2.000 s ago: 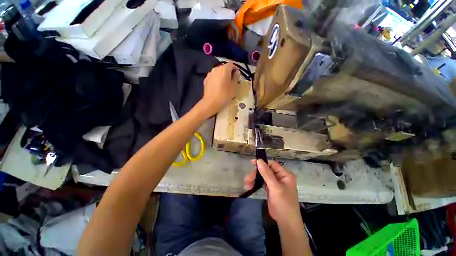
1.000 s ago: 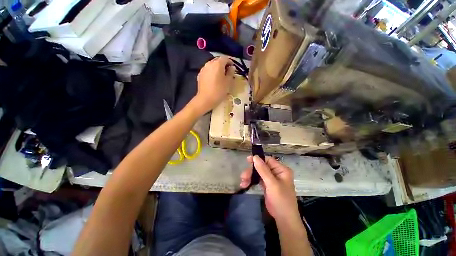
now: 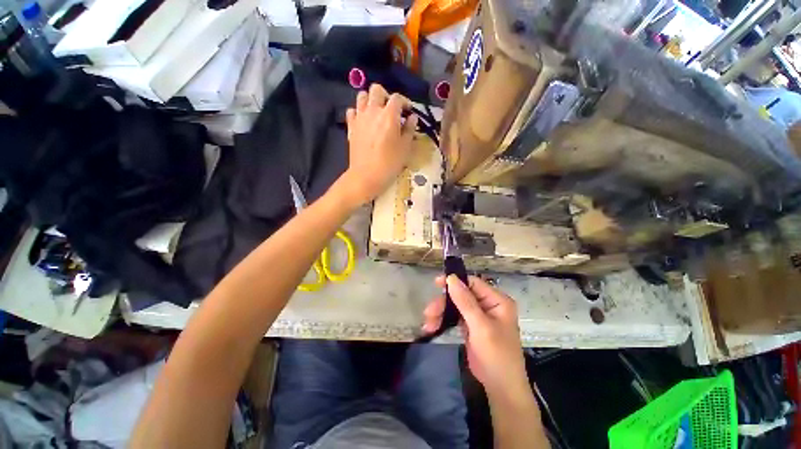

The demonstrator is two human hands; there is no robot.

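The sewing machine [image 3: 501,96] has a worn brown head over a cream, stained bed [image 3: 400,219]. My right hand [image 3: 479,316] grips a black fabric strip [image 3: 453,266] at the bed's front edge. The strip runs into a small shiny metal folder [image 3: 449,237] before the needle area. My left hand [image 3: 378,140] is at the back left of the bed, beside thin black finished tape [image 3: 428,121]. Its fingers are bent and partly spread; whether it holds the tape is hidden. Scissors with yellow handles [image 3: 337,256] lie left of the bed, partly behind my left forearm.
Black fabric [image 3: 97,167] is heaped at left, with a flat black cloth [image 3: 255,175] beside it. White boxes [image 3: 167,53] are stacked upper left. Dark spools with pink ends [image 3: 357,78] and an orange bag [image 3: 430,19] are behind. A green basket [image 3: 685,416] is lower right.
My left hand has opened its fingers somewhat and lifted them at the back of the bed. My right hand stays on the strip near the bed's front. The camera view has shifted slightly.
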